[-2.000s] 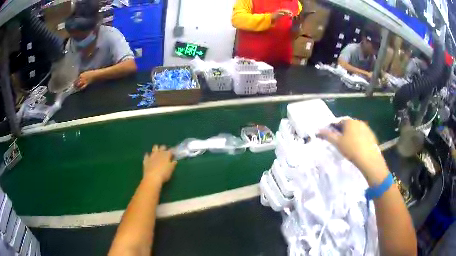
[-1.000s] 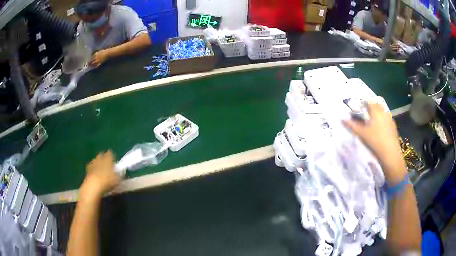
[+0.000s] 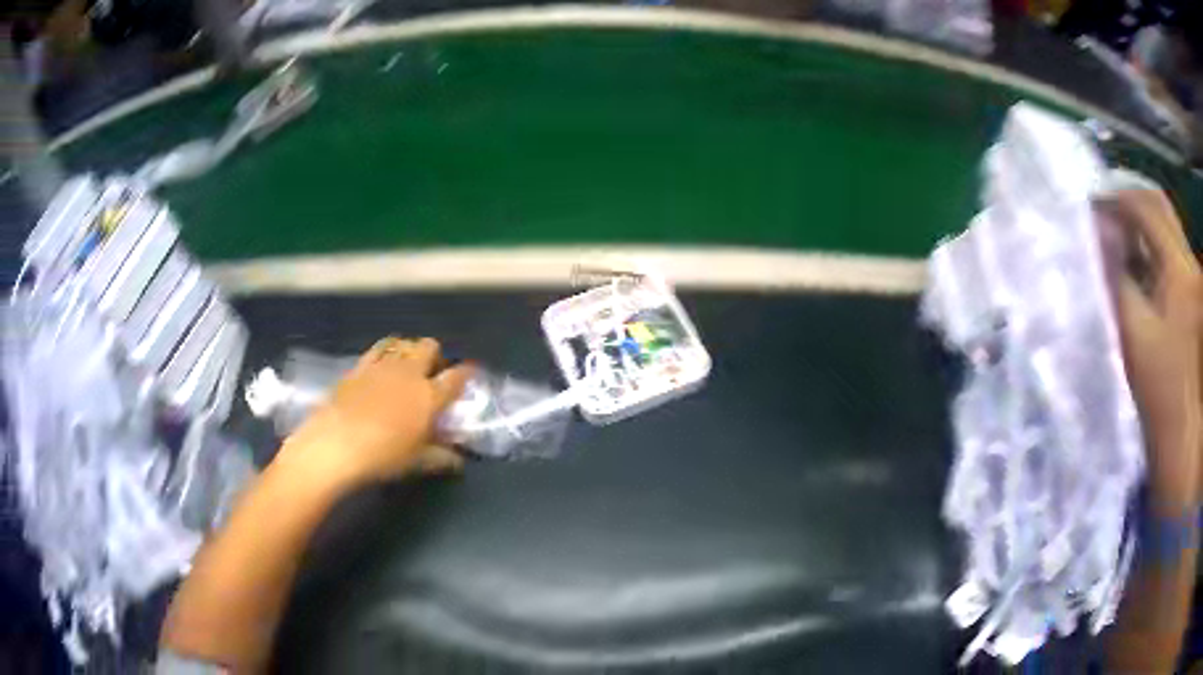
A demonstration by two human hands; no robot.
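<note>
An open white power strip housing (image 3: 627,346) with blue, yellow and green parts inside lies on the black bench mat, its upper edge by the belt rail. Its white power cord in a clear plastic bag (image 3: 515,419) runs left from it. My left hand (image 3: 389,409) is closed over the bagged cord. My right hand (image 3: 1150,270) is at the far right, blurred, beside the stacked power strip units with bagged cords (image 3: 1042,396); whether it grips anything is unclear.
More stacked white units (image 3: 145,297) with hanging bagged cords stand at the left. The green conveyor belt (image 3: 594,145) with its pale edge rail (image 3: 792,270) crosses behind the mat. Another unit (image 3: 275,106) lies on the belt at the upper left.
The view has tilted down and turned. The housing and bagged cord have come off the green belt onto the black mat with my left hand. My right hand stays by the right stack.
</note>
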